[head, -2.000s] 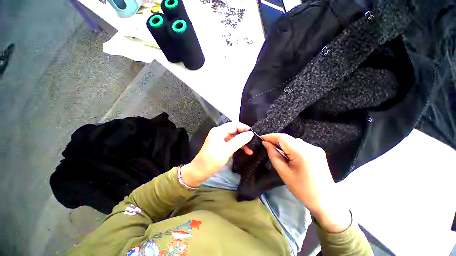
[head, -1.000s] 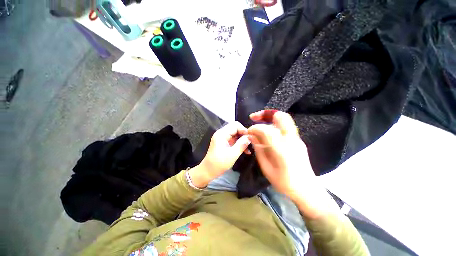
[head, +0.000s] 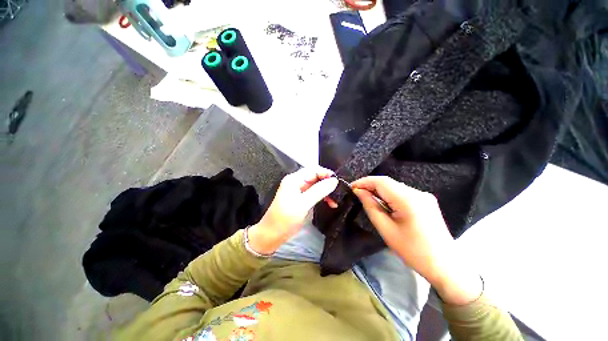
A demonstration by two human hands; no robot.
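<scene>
A black coat (head: 440, 143) with a speckled nubby strip (head: 400, 110) lies over the table and my lap. Small pale shiny spots sit along the strip. My left hand (head: 293, 203) pinches the coat's edge between thumb and fingers at the strip's near end. My right hand (head: 407, 220) is just right of it, fingertips pinched together close to the left fingertips. A thin dark glint, probably a needle, shows between the fingertips. The thread cannot be made out clearly.
Three black thread cones (head: 240, 76) with green ends stand on the white table (head: 300, 100). Beyond are small dark bits (head: 293, 41), a teal bottle (head: 157, 26), white scraps (head: 180, 86) and a dark blue-edged object (head: 347, 33). A black garment pile (head: 167, 233) is on the floor at left.
One second ago my right hand was raised and blurred over the left fingertips. It is now lower and to the right, fingertips pinched at the coat's edge. My left hand stays in place.
</scene>
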